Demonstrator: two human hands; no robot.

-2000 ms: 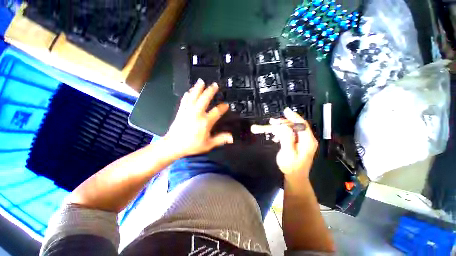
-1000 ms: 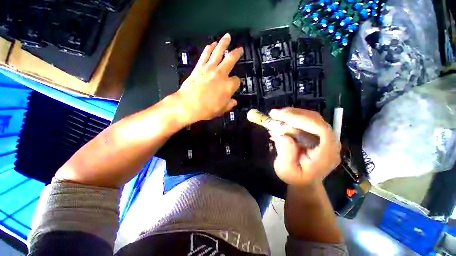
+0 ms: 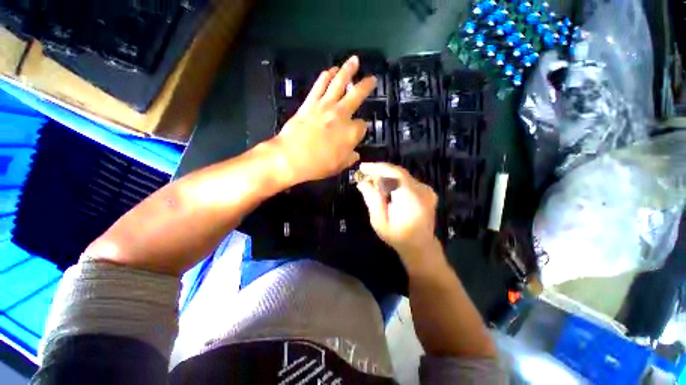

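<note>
Black plastic housings (image 3: 418,128) lie in a grid on a thin black sheet in front of me, several with a small white or silver spot. My left hand (image 3: 323,124) lies palm down over the left part of the grid, fingers spread; what is under its palm is hidden. My right hand (image 3: 399,199) is closed around a short tan tool (image 3: 364,179), mostly hidden in the fist. The tool's visible end is at a housing in the middle of the grid, just right of my left hand.
A white stick tool (image 3: 498,201) lies right of the grid. Blue-dotted circuit boards (image 3: 511,37) and clear plastic bags (image 3: 602,210) are at the right. A driver with an orange-red button (image 3: 514,296) is lower right. A cardboard box (image 3: 162,113) and blue crate (image 3: 26,289) stand left.
My left hand moved up and right over the housings. My right hand moved first right, then back left and down onto the grid, bringing the tan tool to a middle housing.
</note>
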